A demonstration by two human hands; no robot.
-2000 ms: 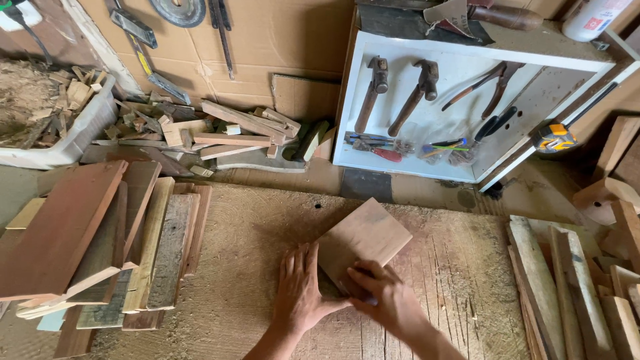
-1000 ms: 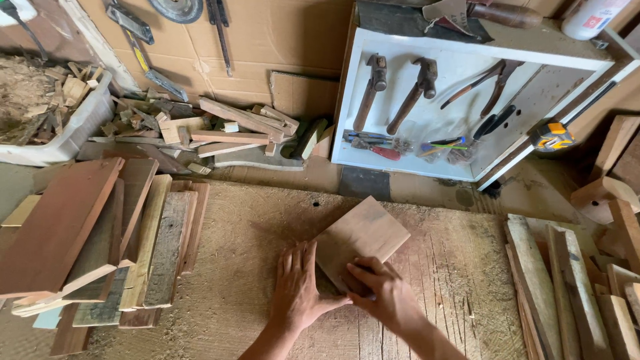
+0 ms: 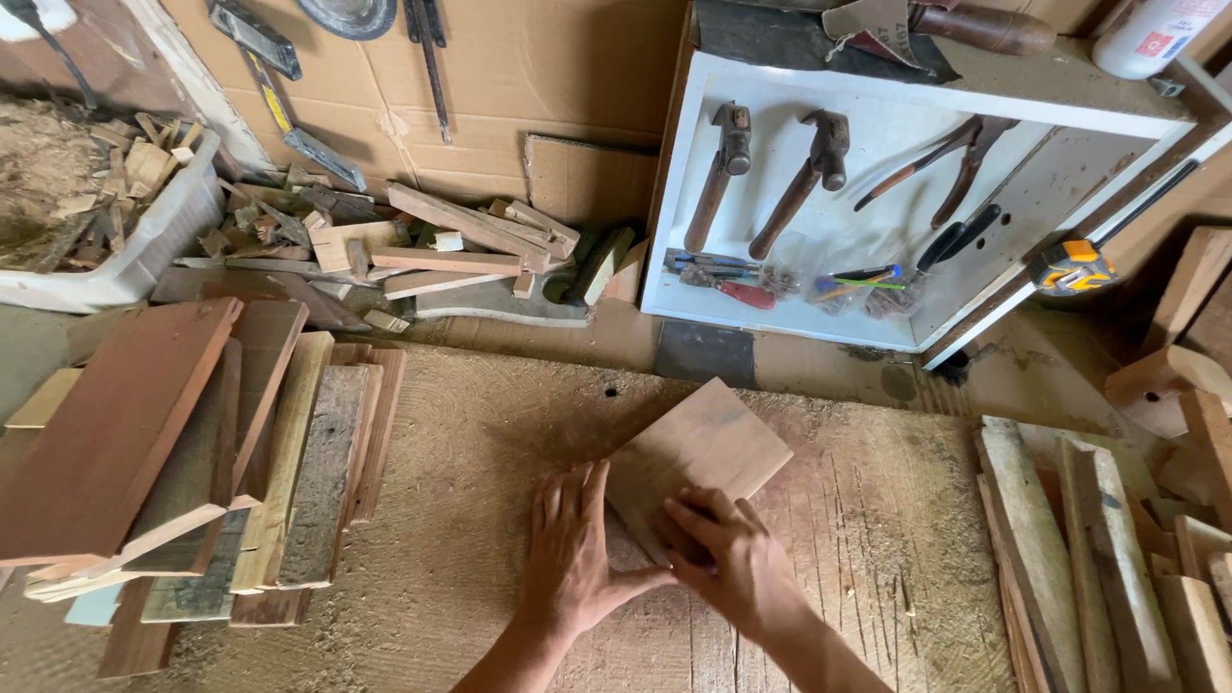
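Note:
A flat rectangular wooden board (image 3: 717,438) lies slantwise on the sawdust-strewn wooden workbench (image 3: 462,462). Along the board's left edge rests my left hand (image 3: 568,549), its fingers close together and its thumb stretched toward the near corner. My right hand (image 3: 727,553) is bent over the board's near part, fingers curled and pressed down. Something small and dark shows under its fingertips; I cannot tell what it is. Both hands nearly meet at the near corner, which they partly hide.
Stacked boards (image 3: 125,433) cover the bench's left side, more wood pieces (image 3: 1039,539) its right. Behind are offcuts (image 3: 443,241), a white bin of scraps (image 3: 183,221), and a white cabinet (image 3: 664,269) holding hammers (image 3: 717,178) and pincers (image 3: 962,168). A tape measure (image 3: 1073,267) hangs at its side.
My right hand has shifted slightly on the board since two seconds ago. The board and my left hand stay in nearly the same place.

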